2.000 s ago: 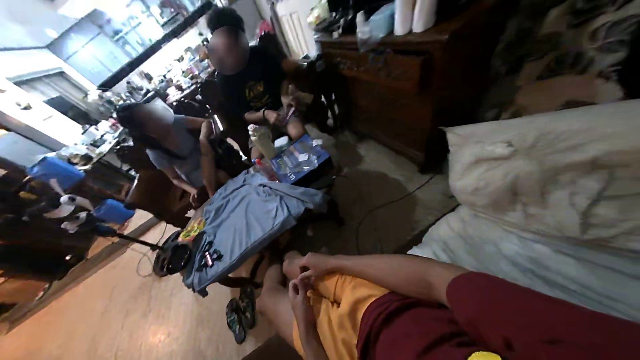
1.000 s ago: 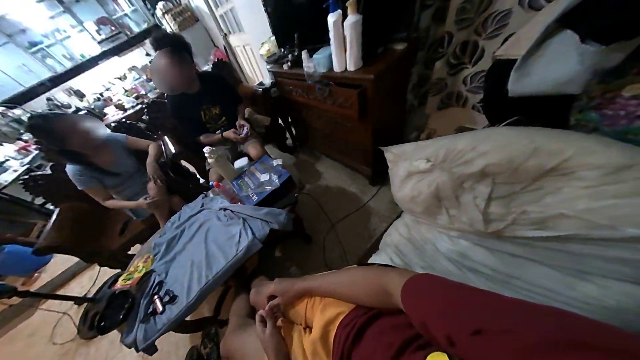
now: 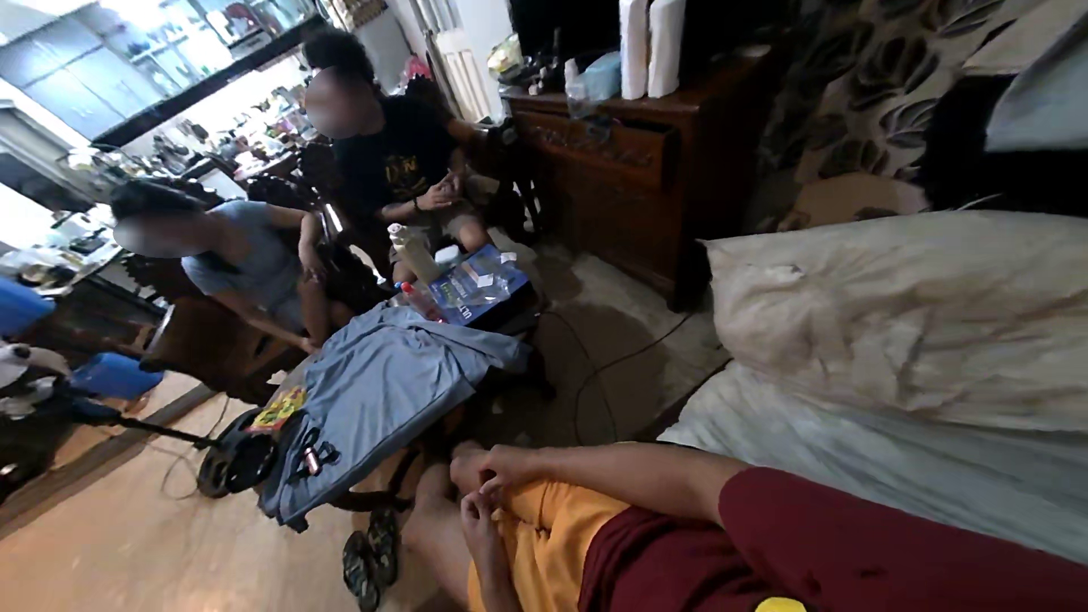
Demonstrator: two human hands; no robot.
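Note:
Above my orange shorts (image 3: pixel 557 510), my right hand (image 3: pixel 503 469) reaches in from the maroon-sleeved arm, fingers bent. Just below it in the view is my left hand (image 3: pixel 478 510), with its fingers curled and close to the right fingertips. Whether anything small is between the fingers cannot be made out. My bare knees lie beside the hands. Nearest to them stands a table covered with a grey-blue cloth (image 3: pixel 382 374), bearing a small dark device (image 3: pixel 314 457) and a yellow packet (image 3: pixel 279 410).
Two people (image 3: pixel 255 263) (image 3: pixel 395 153) sit beyond the table. Bottles (image 3: pixel 412 253) and a blue box (image 3: pixel 480 285) stand at its far end. A wooden cabinet (image 3: pixel 595 195), a pale cushion (image 3: pixel 892 314), a floor cable (image 3: pixel 595 370), slippers (image 3: pixel 371 552) and a round black stand base (image 3: pixel 242 455) surround it.
The view has swung and shifted. My hands stay close together over my lap. The farther seated person's hands have come together; the nearer one's raised hand has lowered.

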